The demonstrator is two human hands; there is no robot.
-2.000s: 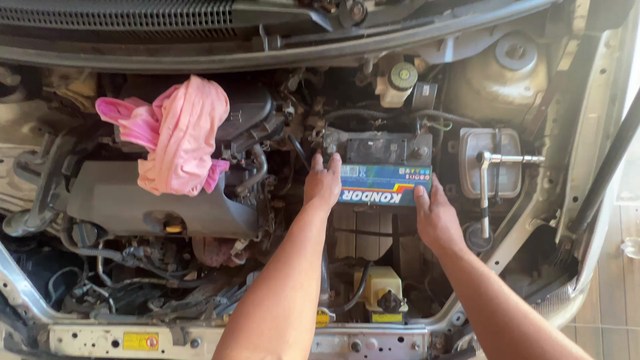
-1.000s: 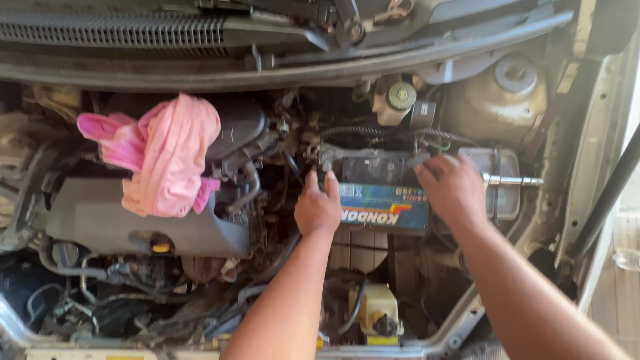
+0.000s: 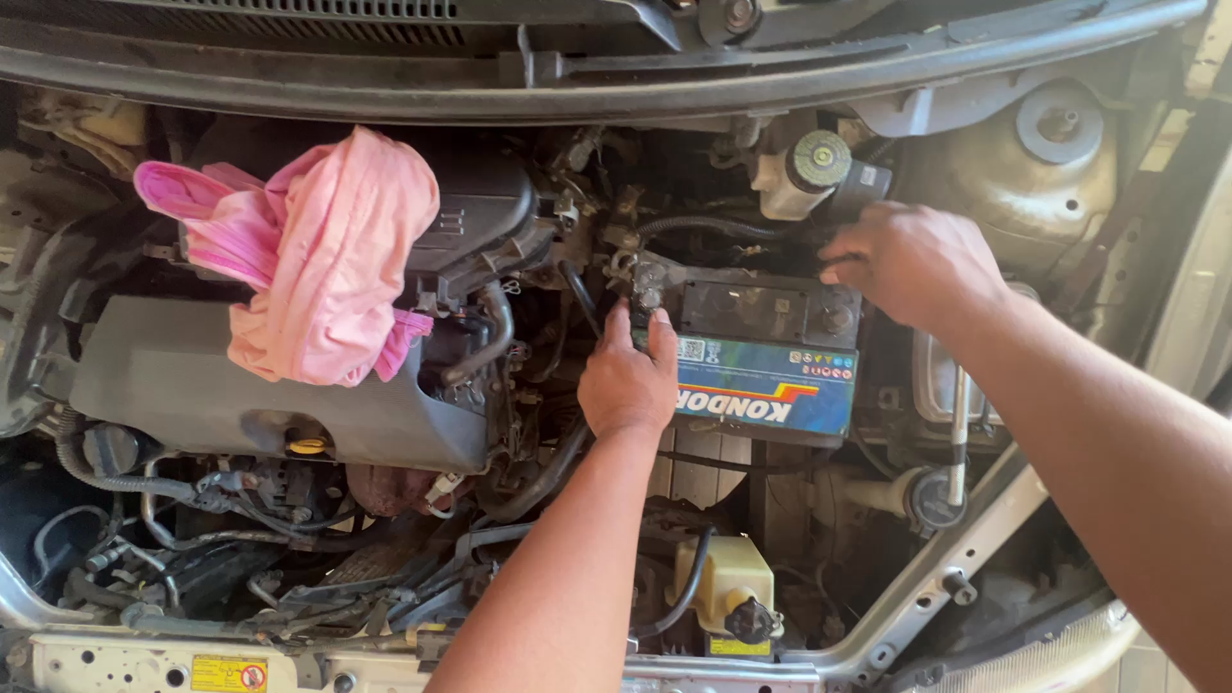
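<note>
A Kondor car battery (image 3: 760, 385) sits in the engine bay, its labelled side facing the front of the car. My left hand (image 3: 630, 380) rests at the battery's left end, thumb and forefinger against its top edge beside the left terminal (image 3: 651, 287). Beyond the battery's right rear corner, my right hand (image 3: 910, 260) has its fingers bent around what looks like a dark cable; the fingertips are partly hidden. The right terminal (image 3: 835, 318) shows just left of and below this hand. The handle of a ratchet wrench (image 3: 960, 433) shows below my right wrist, its upper part hidden by the forearm.
A pink cloth (image 3: 332, 260) lies on the engine cover (image 3: 269, 385) at left. The brake fluid reservoir (image 3: 797, 178) stands behind the battery, and a yellowed plastic reservoir (image 3: 736, 587) in front. Hoses and wiring surround the battery. The metal front crossmember (image 3: 115, 664) runs along the near edge.
My right hand has moved from the battery's front right corner, over its right top end, to beyond its rear right corner. My left hand stays at the battery's left end.
</note>
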